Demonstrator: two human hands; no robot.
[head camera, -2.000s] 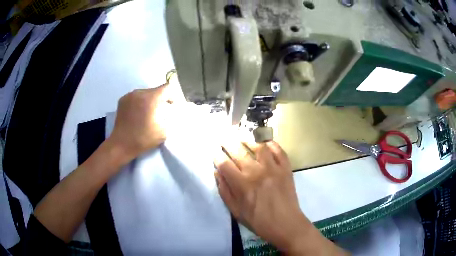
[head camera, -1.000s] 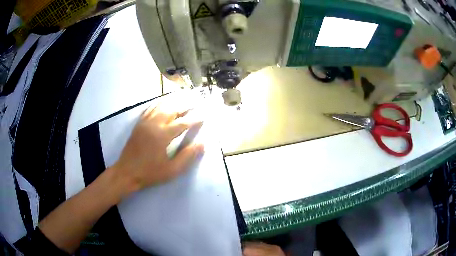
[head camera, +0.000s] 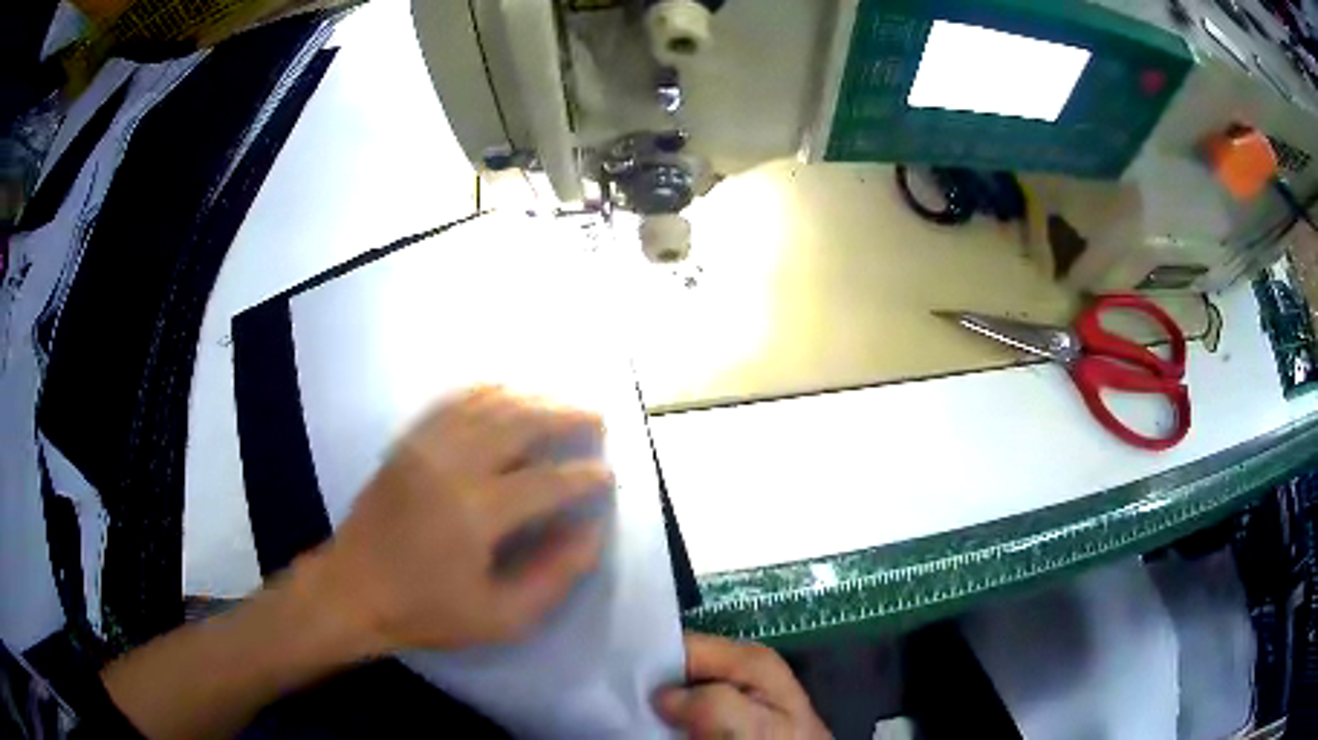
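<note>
A fabric panel with its pale face up (head camera: 434, 333) lies over a black piece (head camera: 272, 434), whose border shows at the left and right. Its far end is under the machine head at the presser foot (head camera: 600, 217), where lamp glare hides detail. My left hand (head camera: 484, 521), slightly blurred, rests on the panel with fingers curled; whether it pinches cloth cannot be told. My right hand (head camera: 744, 691), at the bottom edge of the picture, holds the panel's near right edge between thumb and fingers.
Red-handled scissors (head camera: 1127, 369) lie right of the bed (head camera: 867, 289). Black-looped scissors (head camera: 947, 192) lie behind. A green control panel (head camera: 997, 87) and orange knob (head camera: 1243, 159) are at upper right. Stacked black and white strips (head camera: 159, 275) lie left. A green ruler strip (head camera: 925, 571) follows the front edge.
My left hand has moved back toward me from near the needle, its fingers now curled. My right hand has come further into view at the panel's edge. One second before that, both hands were near the needle.
</note>
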